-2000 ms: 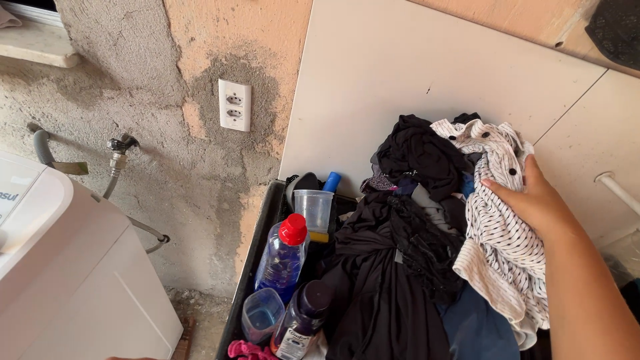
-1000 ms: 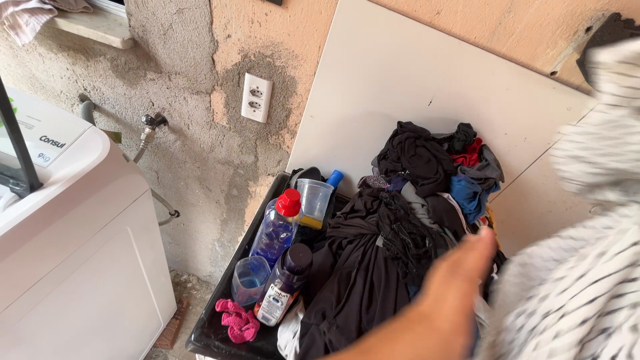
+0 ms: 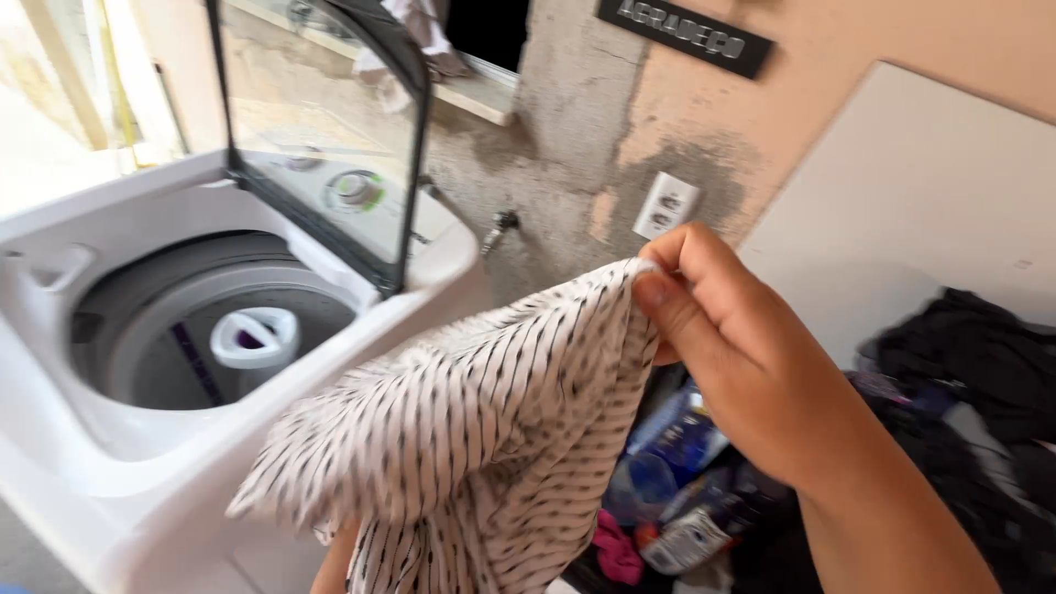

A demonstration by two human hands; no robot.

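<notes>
My right hand [image 3: 718,330] pinches the upper corner of a white garment with dark dashes [image 3: 495,396] between thumb and fingers. The cloth hangs down and to the left, over the front edge of a white top-loading washing machine [image 3: 396,338]. Of my left hand only the wrist part [image 3: 334,561] shows at the bottom, behind the cloth; its fingers are hidden. The machine's clear lid [image 3: 322,132] stands raised, and a white agitator [image 3: 256,338] shows inside the drum.
Dark clothes [image 3: 973,363] are heaped at the right. Below my right hand are bottles, a clear cup [image 3: 639,487] and a pink cloth [image 3: 619,544]. A wall socket [image 3: 667,205] and a tap [image 3: 502,227] are on the rough wall behind the machine.
The patterned garment was on the dark clothes pile and is now held up beside the washing machine. The view has swung left, bringing the drum into sight.
</notes>
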